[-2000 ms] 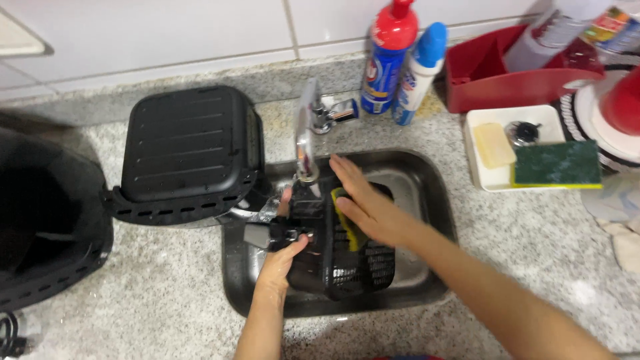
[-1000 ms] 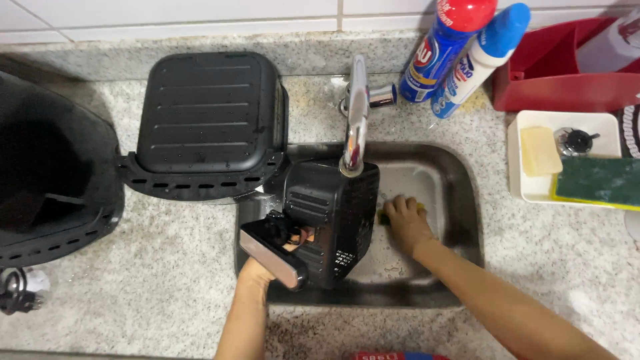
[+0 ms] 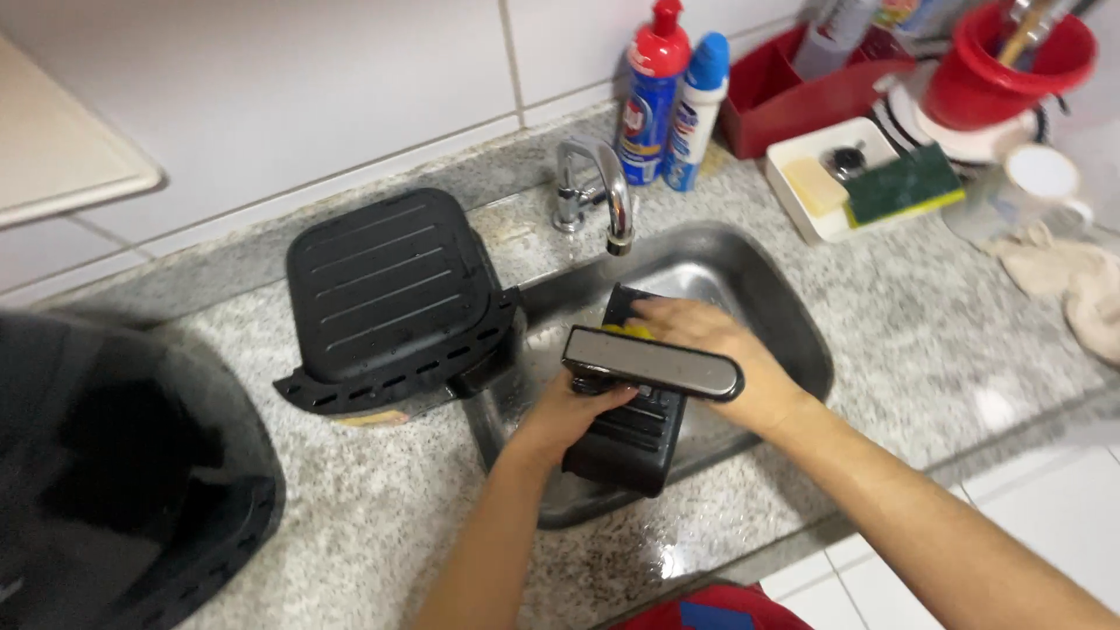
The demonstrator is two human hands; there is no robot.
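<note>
A black air fryer basket [image 3: 643, 446] with a grey-faced handle [image 3: 652, 361] is held tilted over the steel sink [image 3: 801, 324]. My left hand [image 3: 569, 416] grips it just below the handle, the thumb across the handle's base. On the basket's far side my right hand [image 3: 700, 337] presses a yellow sponge [image 3: 632, 332], mostly hidden behind the handle and fingers. The chrome faucet [image 3: 612, 192] arches above the sink, behind the basket. A black ribbed air fryer drawer [image 3: 394, 289] rests upside down at the sink's left edge.
The black air fryer body [image 3: 131, 472] stands at left. Behind the sink are a red-capped blue bottle [image 3: 649, 105] and a blue-capped can [image 3: 697, 114]. At right lie a white tray [image 3: 792, 206] with a green sponge [image 3: 906, 185], a glass mug [image 3: 1015, 201], a cloth [image 3: 1067, 280] and a red bucket [image 3: 1006, 79].
My right hand has come from the sink floor up to the basket with the sponge. The basket has turned in my left hand. The view has shifted and tilted.
</note>
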